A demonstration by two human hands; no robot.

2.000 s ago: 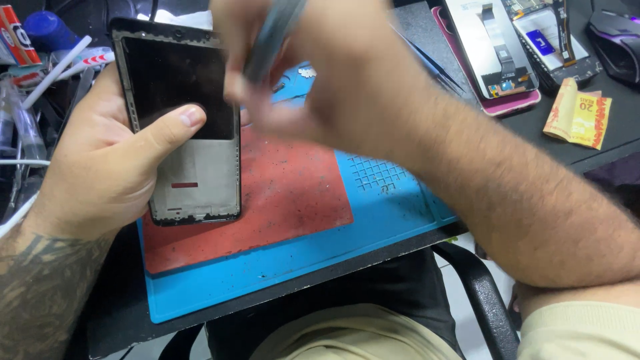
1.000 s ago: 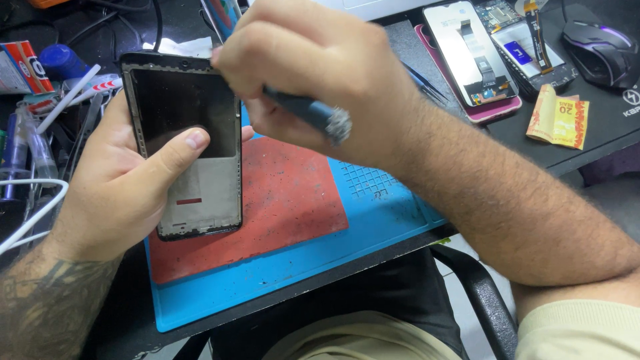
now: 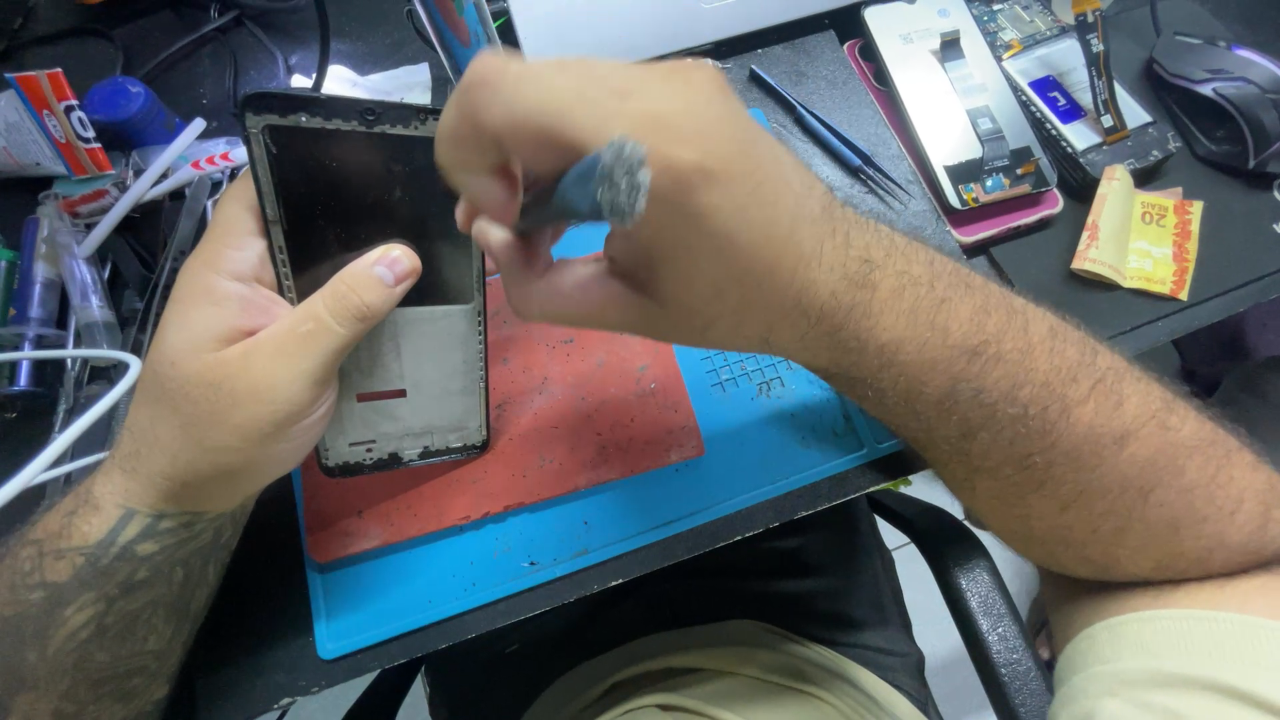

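Note:
My left hand (image 3: 260,340) holds a phone frame (image 3: 400,375) upright and slightly tilted, its thumb lying across the inner face. The frame's upper part is dark, its lower part bare grey metal, with dark residue along the border. My right hand (image 3: 620,190) grips a dark, thick-handled tool (image 3: 590,190) with a rough grey end pointing back toward me. The tool's working tip is hidden behind my fingers, near the frame's upper right edge. Beneath lie a red mat (image 3: 600,400) and a blue silicone work mat (image 3: 560,560).
Fine-tipped tweezers (image 3: 830,135), a display assembly (image 3: 960,110) on a pink phone part, an opened phone (image 3: 1080,100), a banknote (image 3: 1140,235) and a mouse (image 3: 1220,100) lie right. Syringes (image 3: 40,290), a blue cap (image 3: 135,112) and a white cable (image 3: 95,410) crowd the left.
My right hand has stayed around the frame's upper right side, blurred at first, with the tool turning in its grip. My left hand keeps its hold on the frame.

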